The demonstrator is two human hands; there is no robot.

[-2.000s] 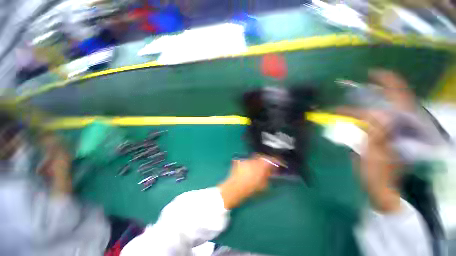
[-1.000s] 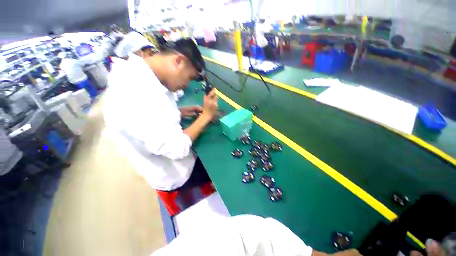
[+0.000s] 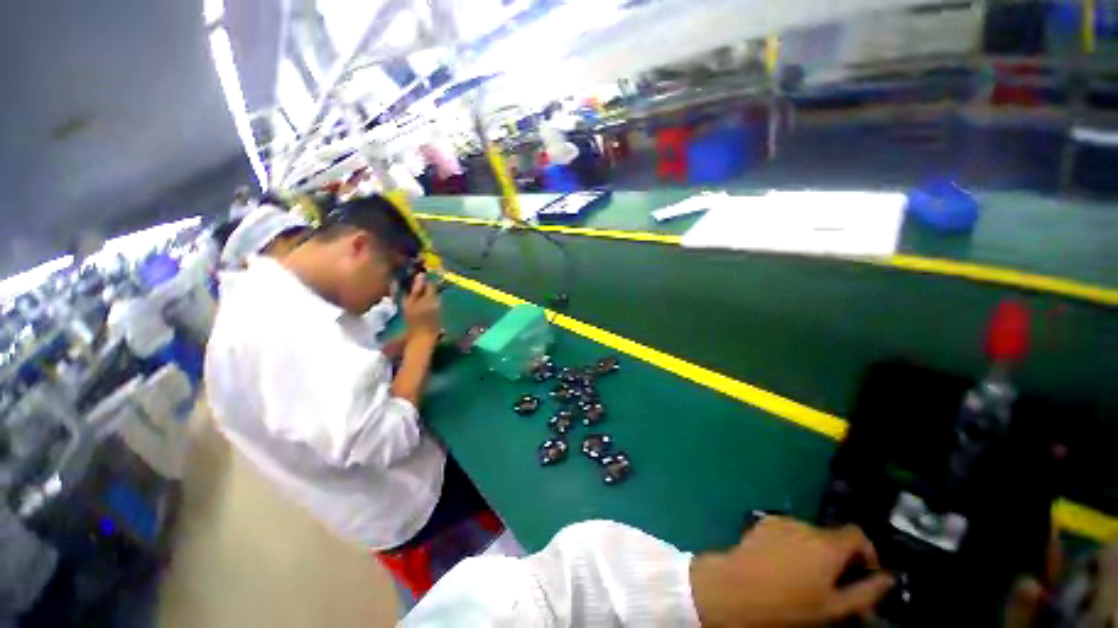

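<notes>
The black fixture stands at the right, with a white patch and a silver toggle clamp with a red handle. My left hand is at its front left edge, fingers bent over it; whether they grip a unit cannot be told. My right hand is blurred and cut off at the bottom right corner; what it holds is unclear. Several small black units lie loose on the green bench, left of the fixture.
A coworker in white sits at the left, hands raised over the bench. A green box stands behind the units. Yellow strips run along the bench. White sheets and a blue tray lie on the far ledge.
The view has shifted, so the fixture and its red handle now show. More of my left hand is in view, at the fixture. The coworker's raised hand is nearer the face.
</notes>
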